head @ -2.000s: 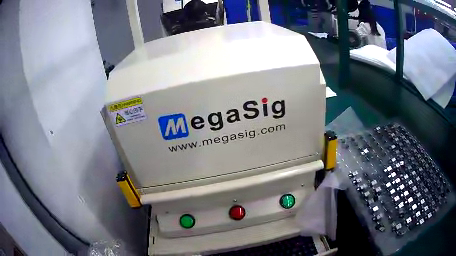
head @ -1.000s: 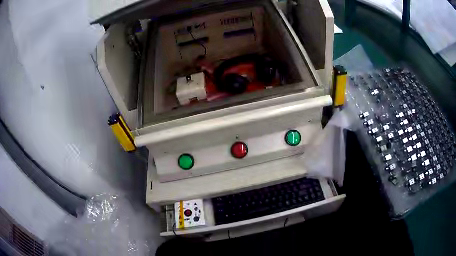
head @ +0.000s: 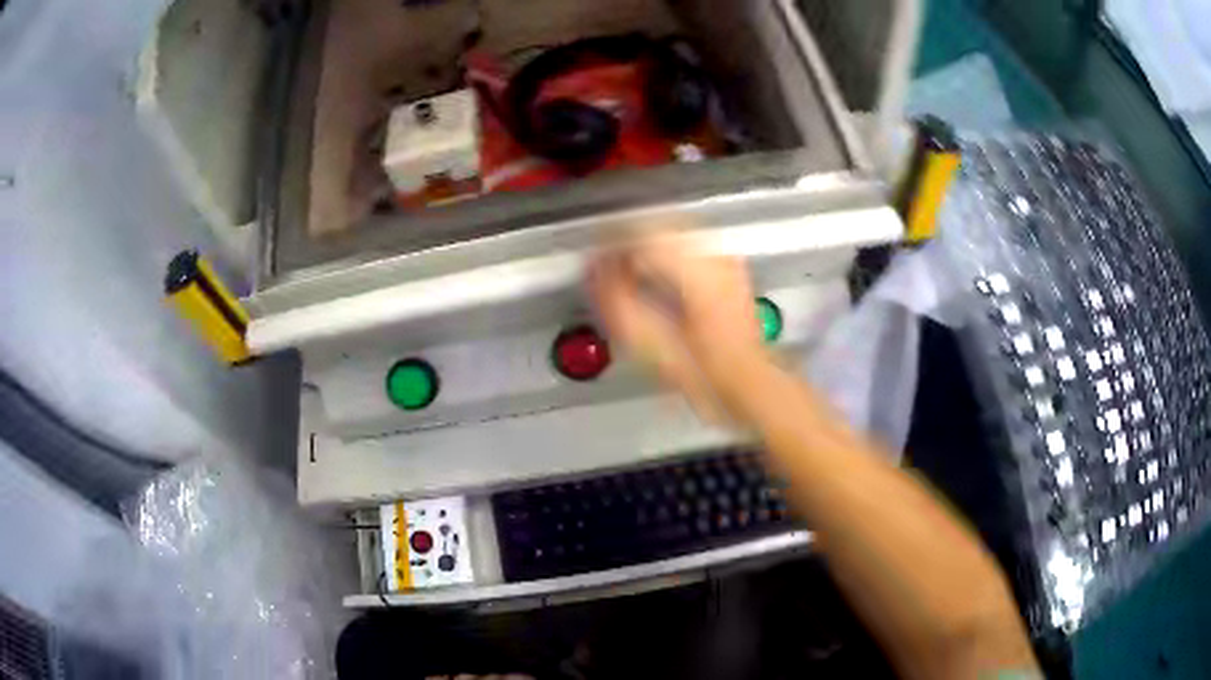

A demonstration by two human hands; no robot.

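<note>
The cream shield box (head: 531, 272) stands open in front of me. Inside it, black headphones (head: 578, 130) lie on a red bed, and a white block fixture (head: 433, 140) sits to their left. My right hand (head: 675, 299) is blurred, bare, over the front edge between the red button (head: 582, 352) and the right green button (head: 769, 319). Its fingers look curled, but whether it holds anything cannot be told. Only a small part of my left hand (head: 478, 678) shows at the bottom edge; its fingers are cut off.
The left green button (head: 412, 384) is on the front panel. A black keyboard (head: 638, 515) and small control panel (head: 428, 542) sit on the drawer below. Yellow posts (head: 210, 308) flank the box. A dongle tray (head: 1096, 345) is at right, a plastic bag (head: 226, 571) at lower left.
The box lid has opened, showing the headphones and block. My right hand has come in from the lower right, and a bit of my left hand shows at the bottom. The view has shifted.
</note>
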